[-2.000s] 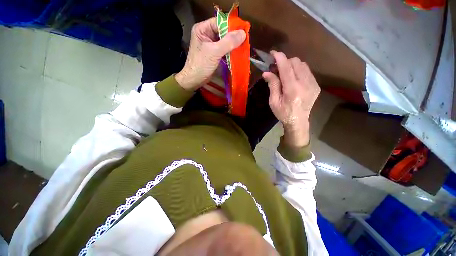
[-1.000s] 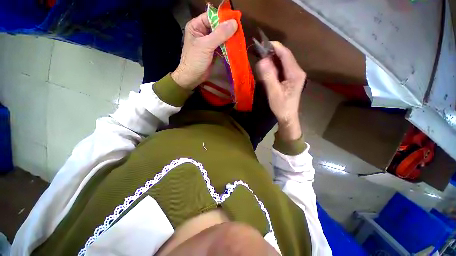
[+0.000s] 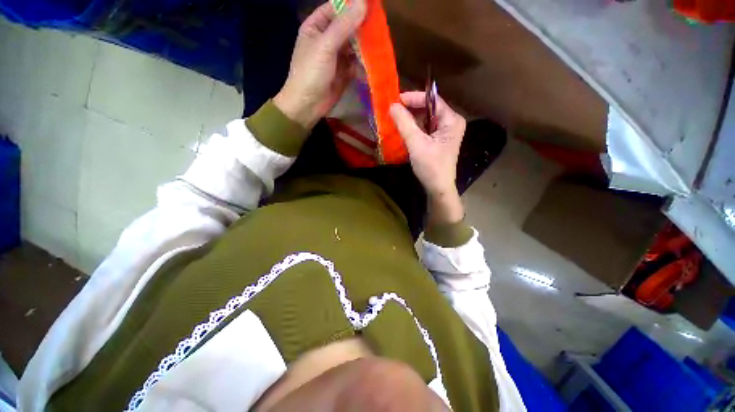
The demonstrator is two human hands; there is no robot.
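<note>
An orange pouch (image 3: pixel 382 76), seen edge-on as a long strip, hangs above my lap with its top cut off by the frame edge. A bit of green-and-white band shows at its top left, and a purple edge runs down its left side. My left hand (image 3: pixel 321 60) pinches the pouch near its top. My right hand (image 3: pixel 431 141) touches the pouch's right edge lower down with thumb and finger, and holds the thread snips (image 3: pixel 431 100) with the blades pointing up, beside the pouch.
A white table (image 3: pixel 620 72) is at the upper right, with orange pieces at its corner. A cardboard carton (image 3: pixel 592 229) with orange pieces lies beneath. Blue crates (image 3: pixel 645 374) are at the lower right. A blue bin (image 3: pixel 153 32) is at the upper left.
The pouch and my left hand have moved up. My right hand has come down and left from beside the pouch to its edge, and the snips have turned upright.
</note>
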